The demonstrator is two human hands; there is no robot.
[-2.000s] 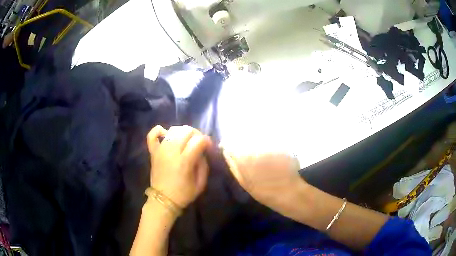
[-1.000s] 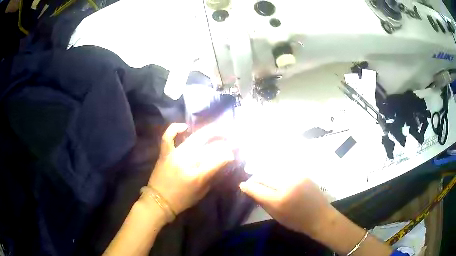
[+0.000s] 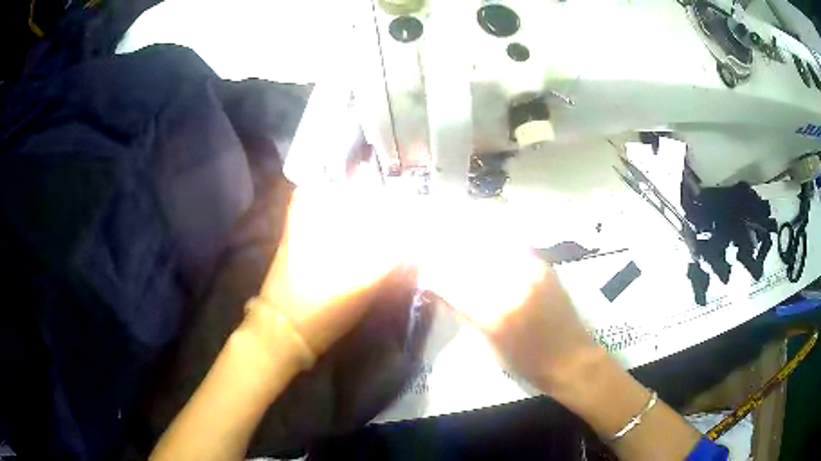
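The dark navy garment (image 3: 99,198) lies in a large heap at the left and runs down under my left forearm over the table's front edge. My left hand (image 3: 338,248) is on the cloth just in front of the needle area; its fingers are washed out by lamp glare. My right hand (image 3: 504,297) is to the right of it, by the cloth's edge, its fingertips also lost in glare. Whether either hand pinches the cloth cannot be told. The white sewing machine (image 3: 594,81) stands behind, its presser foot area (image 3: 414,176) mostly hidden by glare.
Thin metal tweezers or snips (image 3: 662,203) lie on white paper at the right. Beside them are black scraps (image 3: 734,225) and black-handled scissors (image 3: 794,243). A small dark rectangle (image 3: 621,281) lies on the table (image 3: 558,230). A yellow-patterned tube (image 3: 765,396) is at lower right.
Both hands have moved closer to the needle area, into the glare. The view has tilted up, showing more of the machine. The cloth between the hands has moved forward.
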